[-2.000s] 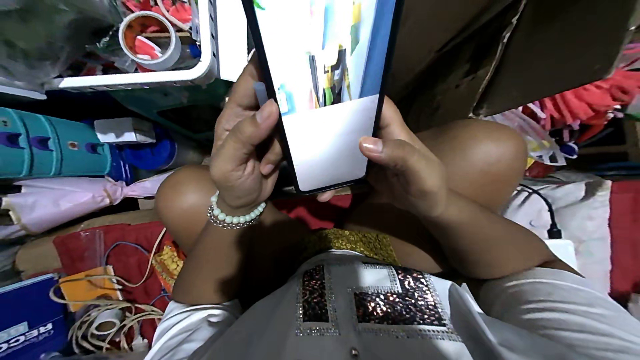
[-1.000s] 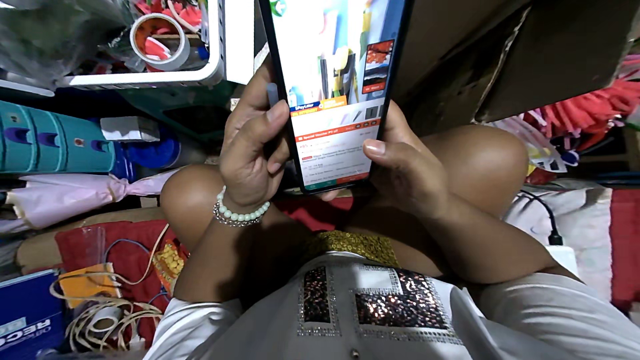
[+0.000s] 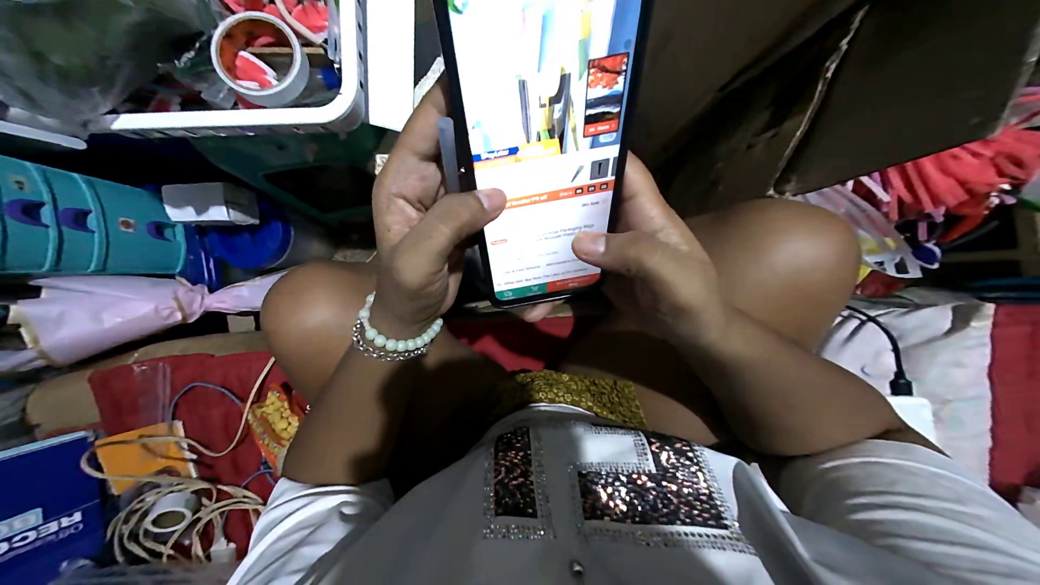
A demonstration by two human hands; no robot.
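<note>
A large smartphone (image 3: 540, 187) is held upright above my lap, its lit screen showing pictures, an orange band and lines of writing. My left hand (image 3: 426, 203) grips its left edge, with the thumb over the lower left of the screen. On that wrist are a pale green bead bracelet (image 3: 398, 341) and a silver chain. My right hand (image 3: 662, 252) holds the lower right edge, its thumb resting on or just over the glass. The phone's top end lies outside the view, and most fingers are hidden behind it.
At upper left, a white plastic basket (image 3: 244, 122) holds a tape roll (image 3: 260, 58). Teal drawers (image 3: 97, 219) and a pink wrapped bundle (image 3: 122, 313) lie left. Coiled cord (image 3: 175, 520) is lower left. A cardboard box (image 3: 902, 97) and red fringed material (image 3: 959, 175) stand right.
The screen went from a picture over a blank white area to one with writing, an orange band and a small inset picture. Both hands have kept hold of the phone.
</note>
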